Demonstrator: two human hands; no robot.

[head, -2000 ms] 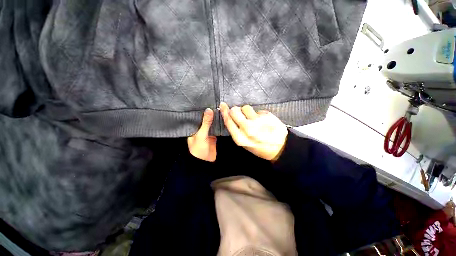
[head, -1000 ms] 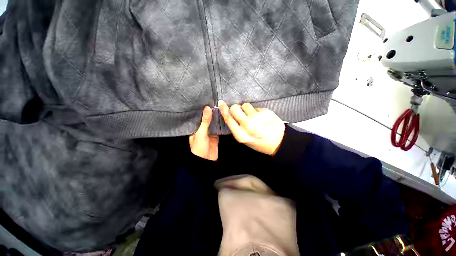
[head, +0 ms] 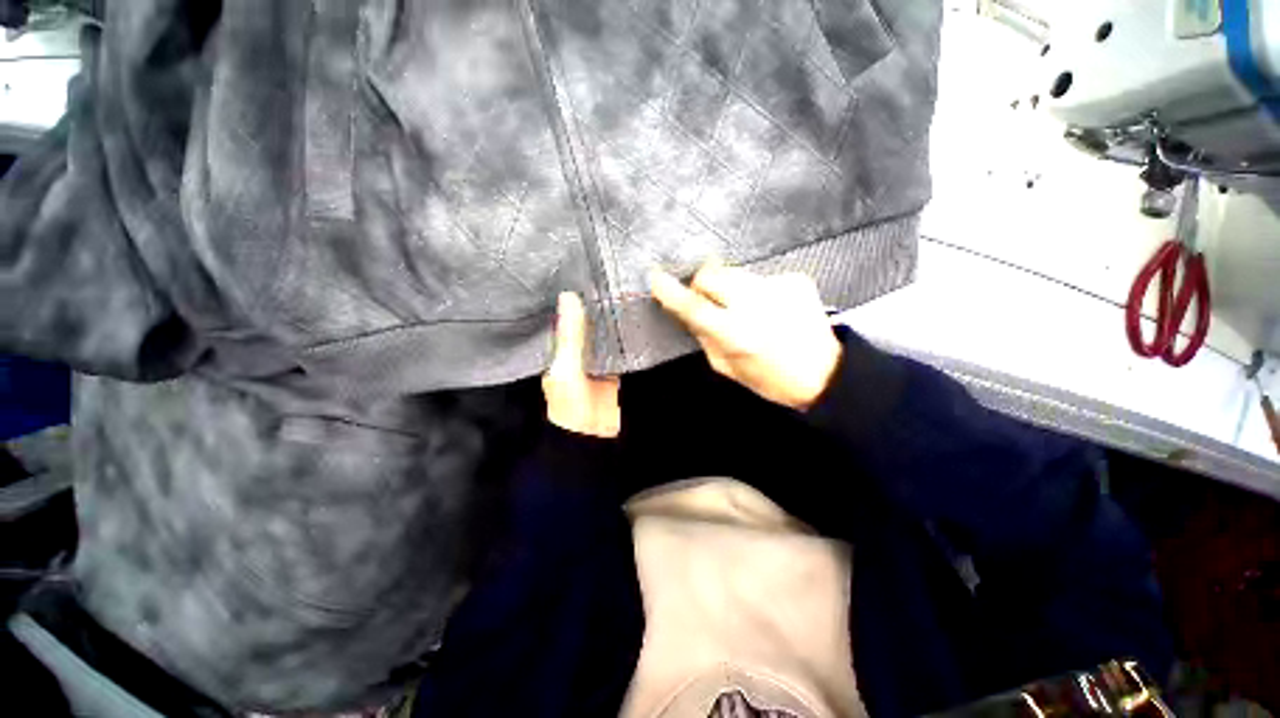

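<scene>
The grey mottled jacket (head: pixel 463 168) lies spread in front of me, with faint diamond lines. Its front zipper (head: pixel 569 154) runs down to the ribbed hem (head: pixel 435 355). My left hand (head: pixel 580 382) grips the hem just left of the zipper end, thumb on top, fingers hidden beneath. My right hand (head: pixel 765 330) is on the hem to the right of the zipper, fingertips on the fabric near the hem seam. Whether it pinches the rib is not clear.
A white sewing machine head (head: pixel 1158 84) stands at the upper right over the white table (head: pixel 1032 295). Red-handled scissors (head: pixel 1168 302) lie below it. A second grey garment (head: pixel 267 533) is heaped at lower left. An orange-brown handled tool (head: pixel 1272 418) is at the right edge.
My right hand has moved a little right, away from the zipper end, and its fingers have shifted. My left hand stays on the hem. The view has turned, tilting the zipper and hem.
</scene>
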